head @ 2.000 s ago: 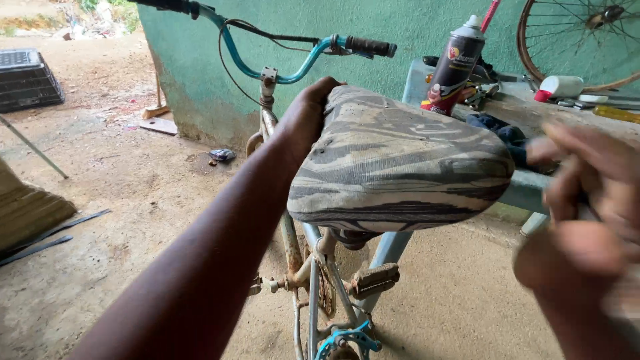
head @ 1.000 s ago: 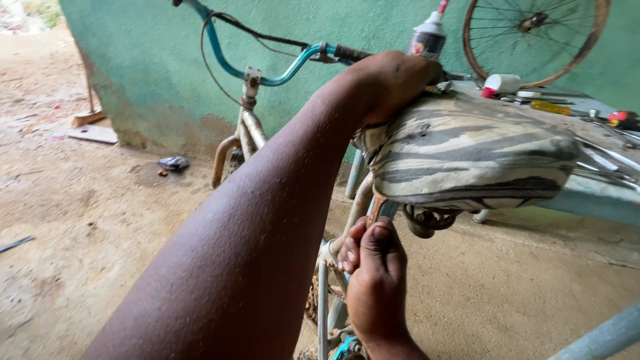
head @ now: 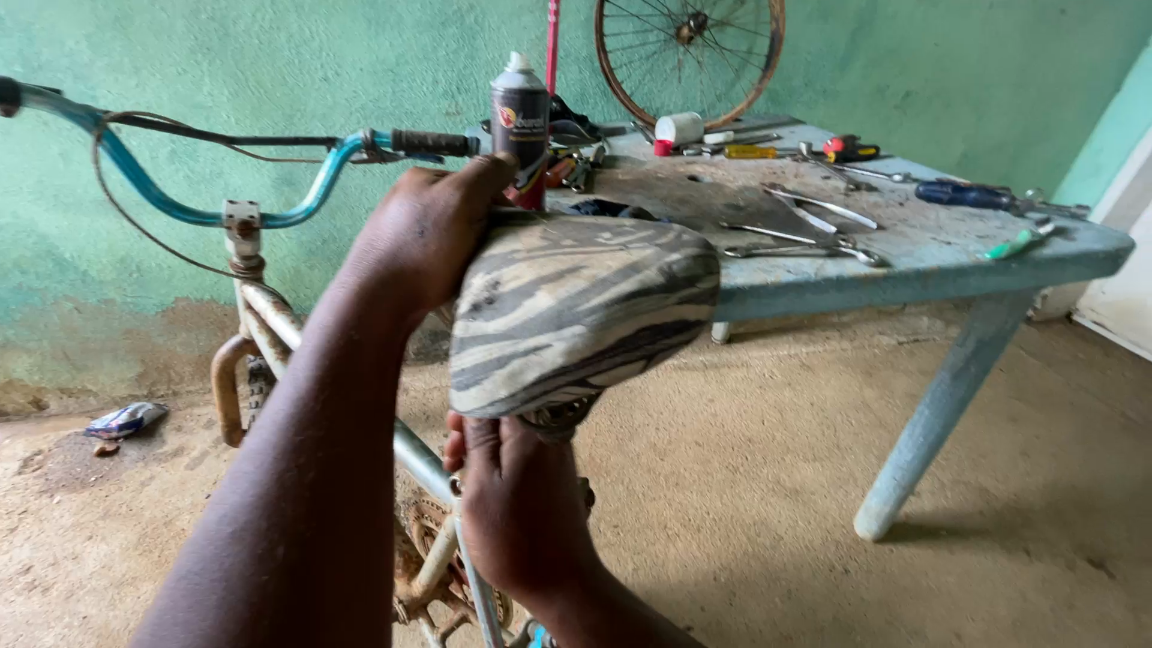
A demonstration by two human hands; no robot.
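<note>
A bicycle saddle with a worn, striped cover (head: pixel 585 306) is tilted above the bicycle frame (head: pixel 423 459). My left hand (head: pixel 432 229) grips the saddle's far left end, its fingertips hidden behind the cover. Under the saddle, my right hand (head: pixel 517 495) is closed around something below the cover, most likely the seat post; the saddle and the fingers hide it. The top of the frame's seat tube (head: pixel 456 487) shows beside my right wrist. Rust marks the crank area below. Blue handlebars (head: pixel 315 193) stand at the left.
On the blue table (head: pixel 900 279) behind lie pliers (head: pixel 819 209), wrenches (head: pixel 810 247), screwdrivers (head: pixel 967 195) and a white container (head: pixel 681 128). A spray can (head: pixel 519 130) stands just behind the saddle. A bicycle wheel (head: pixel 691 29) leans on the green wall; a crumpled packet (head: pixel 128 419) lies on the floor.
My right hand has come from the right side to beneath the saddle. My left hand has stayed on the saddle, which has turned and tilted. The view has swung right.
</note>
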